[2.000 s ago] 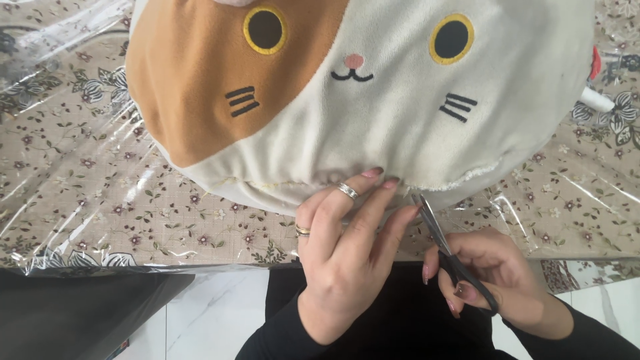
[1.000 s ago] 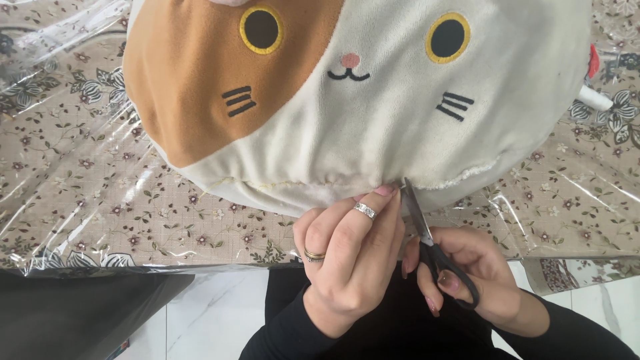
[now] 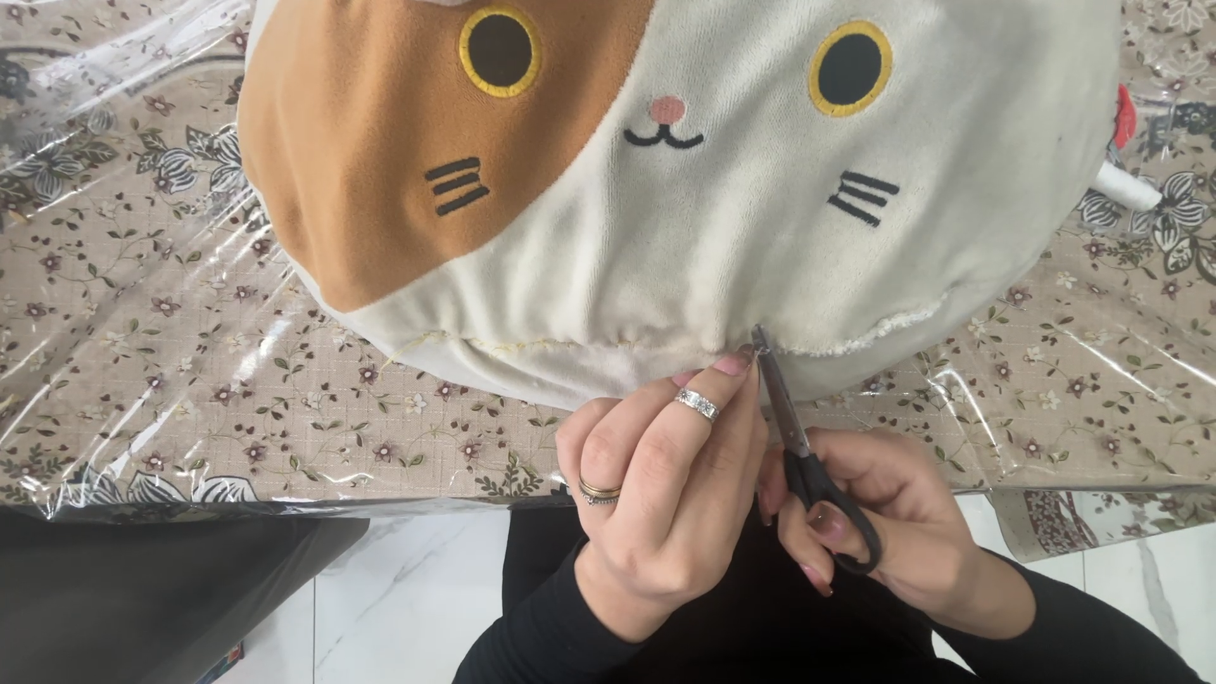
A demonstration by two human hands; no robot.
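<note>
A large plush cat cushion (image 3: 703, 209), cream with an orange patch and an embroidered face, lies on the table. Along its lower edge runs a seam (image 3: 570, 345) with loose yellowish thread at the left and a fluffy white edge at the right. My left hand (image 3: 665, 475), wearing rings, pinches the seam at its fingertips; whether thread or fabric is between them is hard to tell. My right hand (image 3: 874, 522) holds black-handled scissors (image 3: 784, 408) by the loops. Their blades point up, nearly closed, with the tips at the seam right beside my left fingertips.
Under the cushion is a floral tablecloth (image 3: 171, 380) covered with clear, shiny plastic. A white roll-like object (image 3: 1128, 187) and a red thing (image 3: 1125, 116) show past the cushion's right side. A dark grey surface (image 3: 142, 589) stands at the lower left, above marble-look floor.
Two seconds ago my left fingers were more spread and the scissors lower right of them. The scissor tips have moved up to the seam, and my left fingers have drawn together beside them.
</note>
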